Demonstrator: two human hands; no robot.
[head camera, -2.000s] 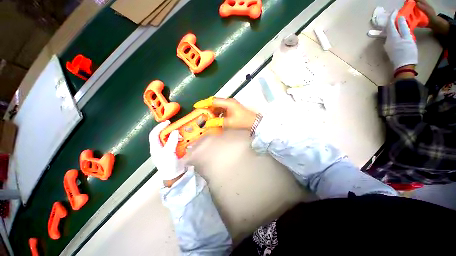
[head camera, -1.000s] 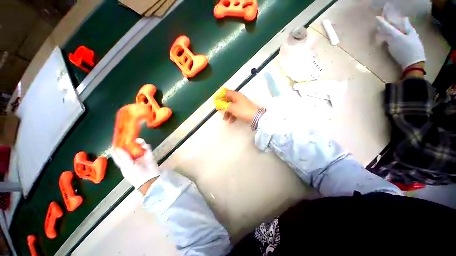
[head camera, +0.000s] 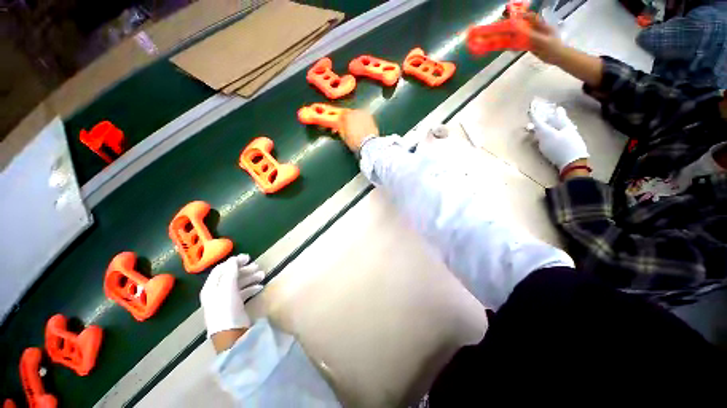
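Observation:
My right hand (head camera: 360, 129) reaches over the green conveyor belt (head camera: 239, 217) and is on an orange plastic shell (head camera: 320, 116); its fingertips are hidden, but it appears to grip the shell's near end. My left hand (head camera: 229, 295), in a white glove, is by the belt's near rail, empty, with fingers loosely apart. An orange shell (head camera: 196, 237) lies on the belt just beyond it. Another shell (head camera: 268, 165) lies between my two hands.
Several more shells lie along the belt. A coworker's bare hand holds a shell (head camera: 499, 37) at the upper right; their gloved hand (head camera: 556, 134) is over the bench (head camera: 510, 103). Cardboard sheets (head camera: 259, 46) and a white board (head camera: 40, 215) lie beyond. A bottle cap (head camera: 438, 132) shows beside my right sleeve.
My left hand has let go of the shell it held over the belt. My right hand has moved from the bench edge onto a shell farther up the belt. The view has shifted.

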